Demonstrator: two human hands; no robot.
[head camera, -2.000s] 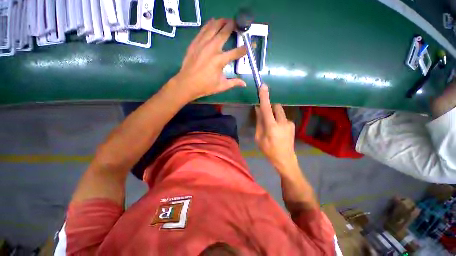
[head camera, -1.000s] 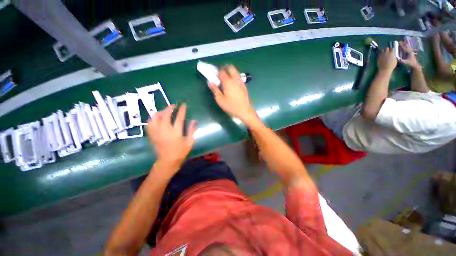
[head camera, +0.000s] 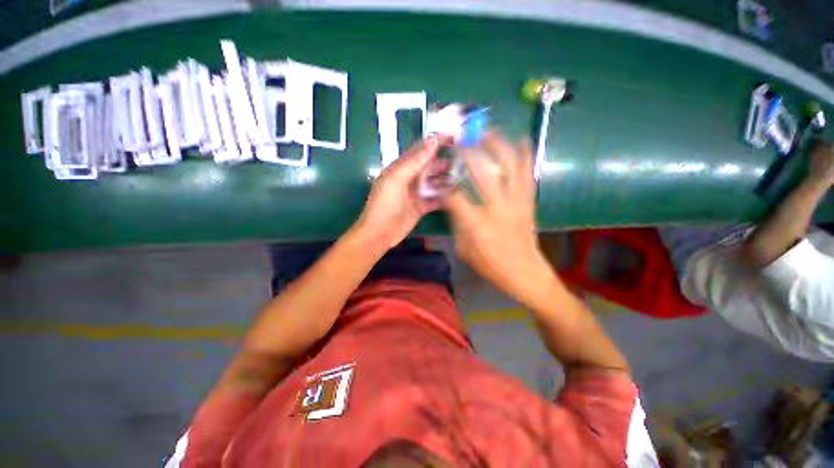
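A device half with a bright blue part (head camera: 474, 126) is held up between my hands over the bench; it is blurred. My left hand (head camera: 402, 190) grips its lower left side. My right hand (head camera: 497, 196) is at its right side, blurred by motion, and I cannot tell whether its fingers grip it. A white windowed front cover (head camera: 387, 128) lies flat on the bench, just left of the device half. The mallet (head camera: 544, 123) lies to the right of my right hand, its yellow-green face pointing left; the lower end of its handle is hidden.
Overlapping white covers (head camera: 192, 114) lie on the green bench (head camera: 274, 203) at the left. A metal edge (head camera: 512, 18) curves along the back. At the right are device parts (head camera: 771, 119), another mallet (head camera: 777, 169), another person's arm (head camera: 805, 206) and a red stool (head camera: 631, 270).
My hands have come together around a device half with a blue part. A front cover now lies left of them. The mallet, in my right hand two seconds ago, now lies on the bench.
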